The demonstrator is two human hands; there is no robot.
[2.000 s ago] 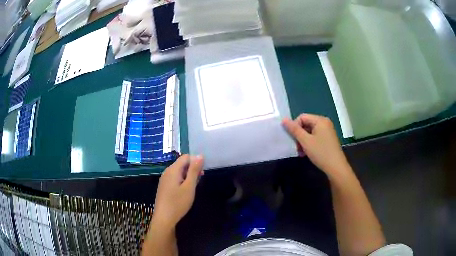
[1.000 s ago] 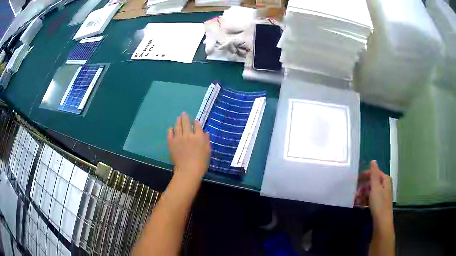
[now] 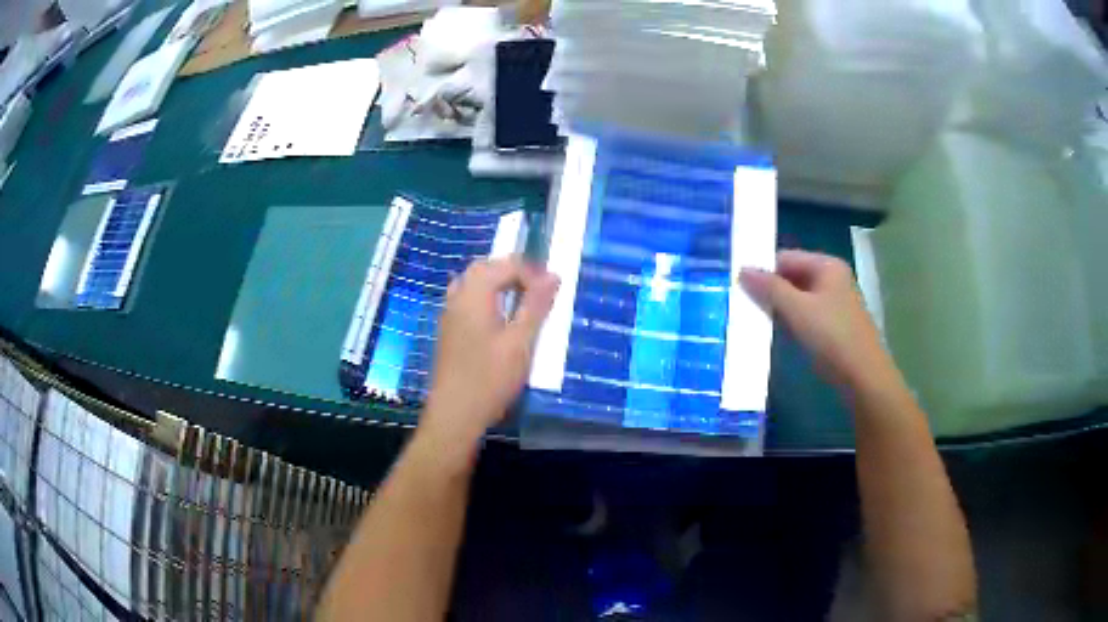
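Observation:
A blue solar cell sheet (image 3: 608,328) with pale grid lines and a white strip down both long sides lies over the grey base plate (image 3: 559,435). Only the plate's lower edge clearly shows; its bright rectangle is hidden. My left hand (image 3: 492,322) pinches the sheet's left edge between thumb and fingers. My right hand (image 3: 814,304) pinches its right edge. The sheet is slightly blurred, and I cannot tell whether it touches the plate. The loose cell pile (image 3: 419,304) lies to the left, partly behind my left hand.
A tall white layered stack (image 3: 656,67) stands behind the plate. Translucent film stacks (image 3: 851,97) and a pale green stack (image 3: 996,280) stand at right. A clear sheet (image 3: 292,292), printed paper (image 3: 304,109), crumpled cloth (image 3: 444,79) and black rectangle (image 3: 525,97) lie left. A wire rack (image 3: 182,498) is lower left.
My left hand has moved right from the cell pile and now holds a cell sheet. My right hand has risen to the sheet's right edge. The sheet covers the plate's bright rectangle.

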